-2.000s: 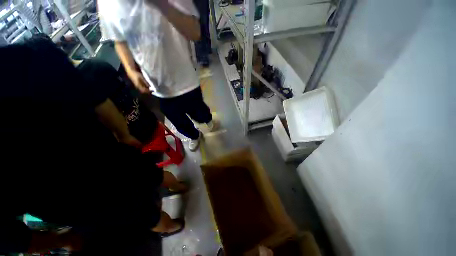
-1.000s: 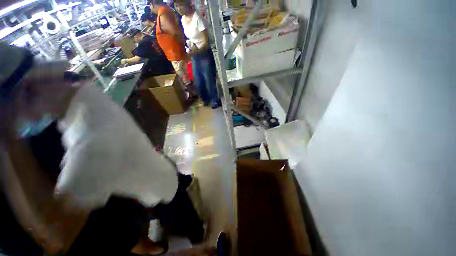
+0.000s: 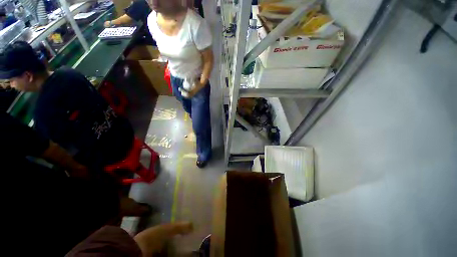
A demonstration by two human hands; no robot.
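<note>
A tall open brown carton (image 3: 219, 221) stands at the bottom centre-right, its inside dark and its near end cut off by the picture's edge. My left hand (image 3: 163, 237), in a dark red sleeve, reaches in from the bottom left. It is blurred and lies left of the carton, with a gap between them. A finger or thumb points right. A small dark thing (image 3: 204, 244) shows between hand and carton; I cannot tell what it is or whether the hand holds it. My right hand is not in view.
A pale tray (image 3: 290, 170) stands beyond the carton by the white wall (image 3: 381, 150). Metal shelving (image 3: 280, 93) holds white boxes. A person in a white top (image 3: 188, 55) stands in the aisle. Seated people and a red stool (image 3: 143, 163) are left, by the green line (image 3: 102, 57).
The bent person in white who blocked the left side is gone from view. A person in white and jeans is nearer. The carton's far end sits lower and further left, and my left hand shows more.
</note>
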